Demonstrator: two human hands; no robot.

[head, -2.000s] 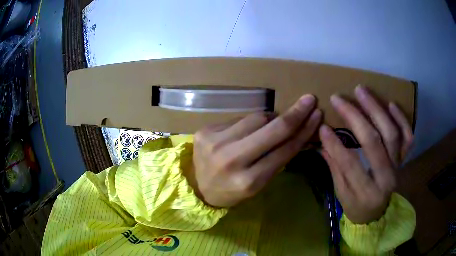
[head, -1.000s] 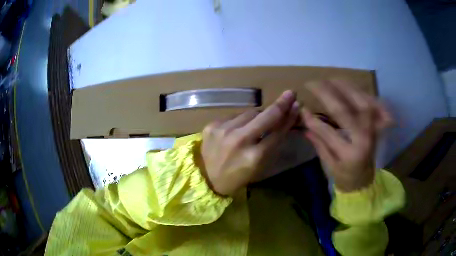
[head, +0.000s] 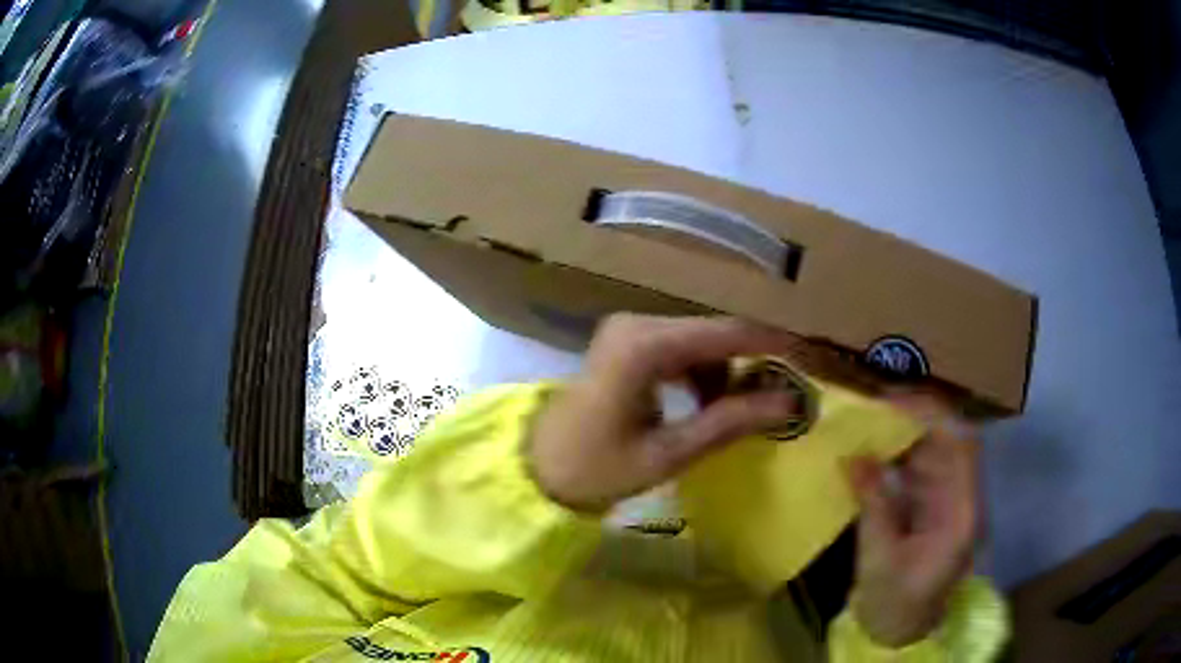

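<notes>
The carry-handle box (head: 518, 179) stands on the white table, its narrow side with the pale plastic handle (head: 699, 223) facing up. A round black seal sticker (head: 896, 356) sits over the edge near its right end. My left hand (head: 648, 408) has thumb and fingers at another black disc (head: 782, 398) at the upper left of a yellow backing sheet (head: 797, 486). Whether the disc is peeled off is unclear. My right hand (head: 913, 518) grips the right side of the sheet and is blurred.
A sheet of round labels (head: 385, 412) lies at the table's near left. Stacked flattened cardboard (head: 281, 285) runs along the left table edge. Yellow scraps (head: 557, 13) show beyond the table. Another brown carton (head: 1114, 589) is at the lower right.
The hands have come off the box edge and now hold a yellow backing sheet. The seal near the right end is uncovered. The box appears turned, showing more of its broad face.
</notes>
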